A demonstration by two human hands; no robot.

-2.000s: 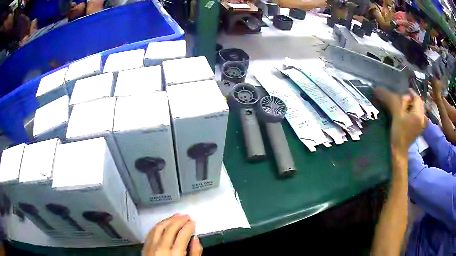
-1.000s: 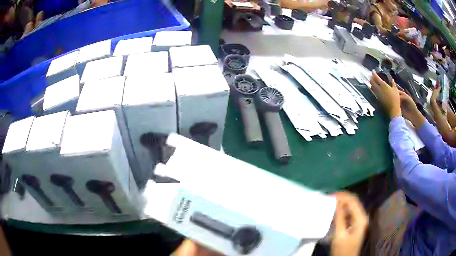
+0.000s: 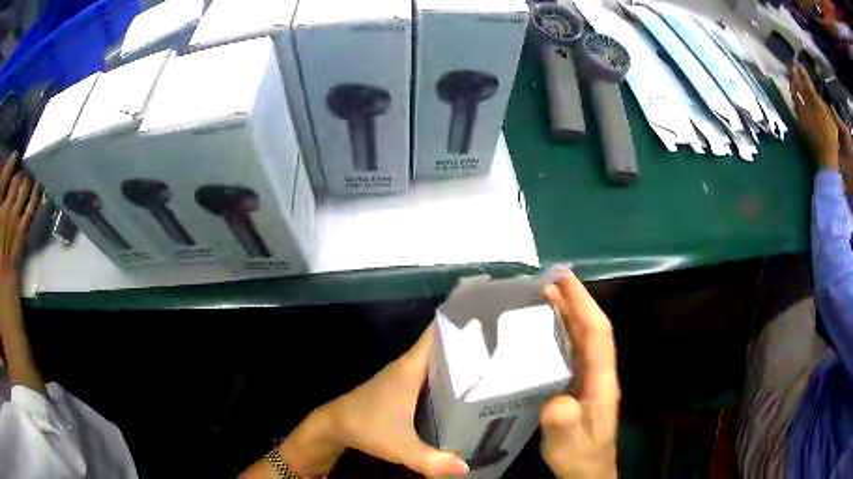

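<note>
A printed retail carton [image 3: 491, 421] stands open end up over my lap, below the bench edge. Its white end flaps are partly folded in, and a grey-white tuck flap stands up at the far side. My left hand [image 3: 388, 412] grips the carton's left side, thumb on the front. My right hand [image 3: 585, 384] is on the right side, with fingertips at the flap's right corner. Two dark grey handheld mini fans [image 3: 613, 117] lie on the green bench. A fanned pile of flat carton blanks [image 3: 715, 79] lies to their right.
Packed cartons [image 3: 355, 103] stand in close rows on a white sheet [image 3: 412, 224] at the bench's left. A blue plastic crate [image 3: 56, 42] is behind them. Other people's hands show at the left edge and upper right.
The flat carton blank is now opened into a box and held upright between both hands. The view has tilted lower, so the bench items appear higher in the picture.
</note>
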